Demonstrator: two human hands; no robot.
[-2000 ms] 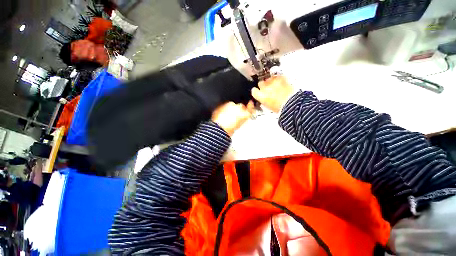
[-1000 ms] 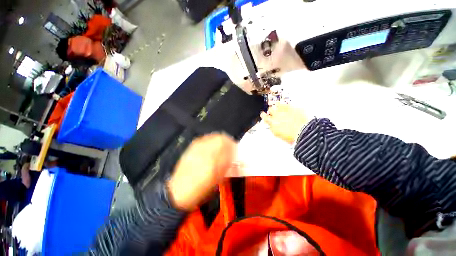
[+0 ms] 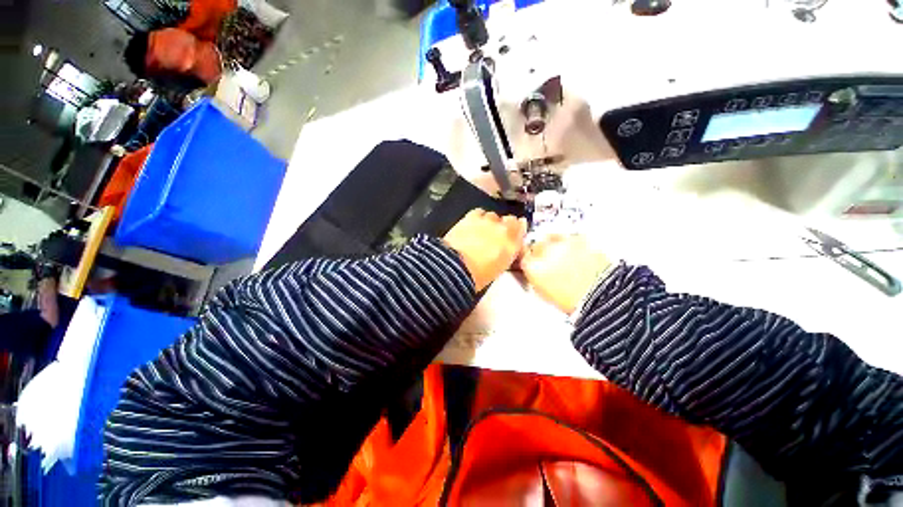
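The black back panel (image 3: 366,198) lies on the white table left of the needle, with a camouflage strip (image 3: 428,210) along it. Its right edge is at the presser foot (image 3: 540,183). My left hand (image 3: 485,246) is closed on the panel's near right edge, close to the needle. My right hand (image 3: 562,269) is beside it, fingertips together at the same edge, just in front of the presser foot. The fingertips nearly touch. My left sleeve hides the near part of the panel.
The white sewing machine has a control panel (image 3: 757,124) at the upper right. Thread snips (image 3: 853,259) lie on the table at right. Blue bins (image 3: 203,188) stand at left. Orange fabric (image 3: 584,436) covers my lap. A blue edge shows behind the machine.
My left hand, blurred over the panel's near side a second ago, has moved up and right to the edge by the needle. The panel was turned from its earlier, flatter angle.
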